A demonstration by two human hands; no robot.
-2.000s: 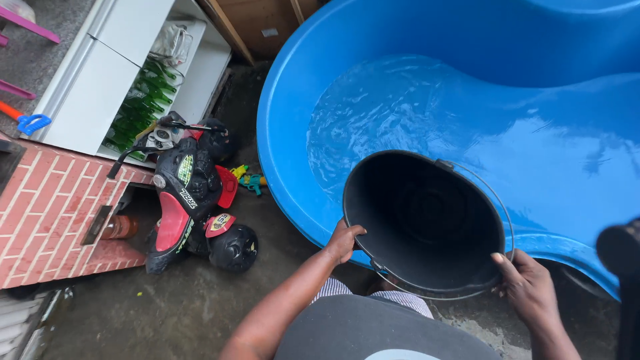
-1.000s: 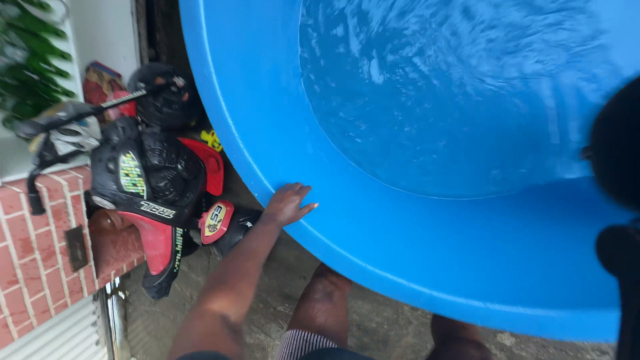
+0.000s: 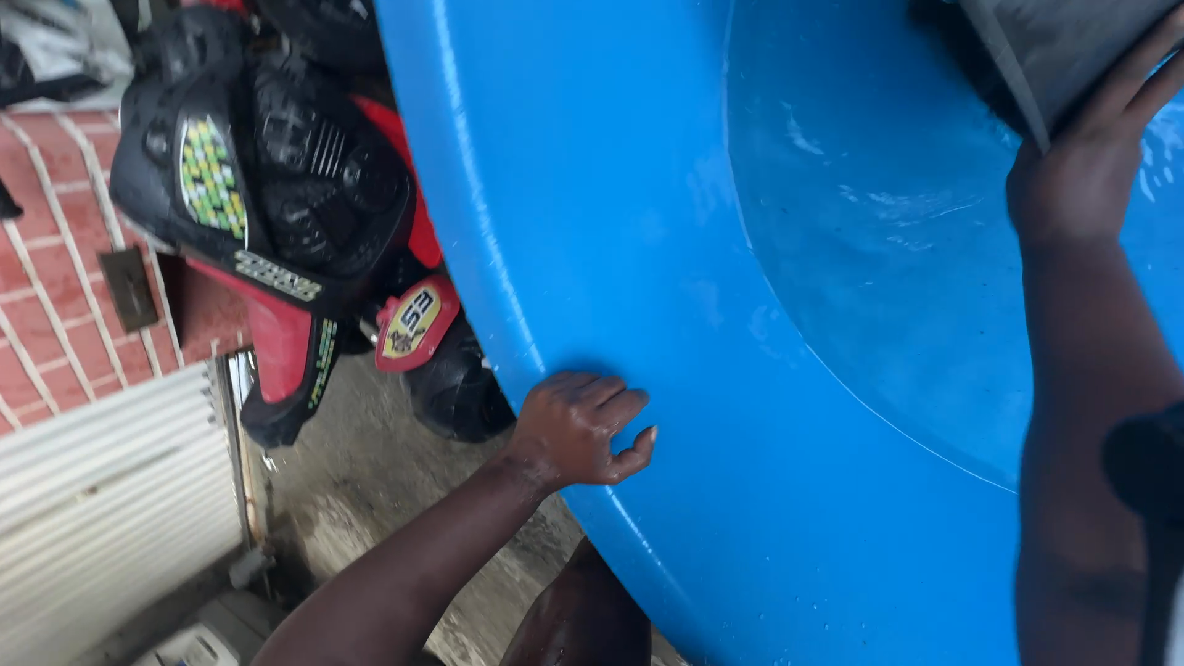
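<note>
My left hand (image 3: 585, 430) rests on the rim of a blue plastic pool (image 3: 647, 305), its fingers curled and nothing seen in them. At the upper right, my right hand (image 3: 1078, 176) is on the black bucket (image 3: 1073, 46), which is tilted over the pool's inner basin and partly cut off by the frame. Shallow water (image 3: 879, 259) lies in that basin. How the right fingers meet the bucket is partly hidden.
Close against the pool's left side stands a black and red toy motorcycle (image 3: 305, 176). Beyond it are a red brick-patterned wall (image 3: 65, 240) and a white corrugated panel (image 3: 129, 499). My leg (image 3: 587, 610) is beside the rim, over wet concrete floor (image 3: 361, 490).
Two seconds ago both hands held the bucket outside the pool; now only my right hand is on it, over the water. My left hand has moved to the rim. The view has come nearer.
</note>
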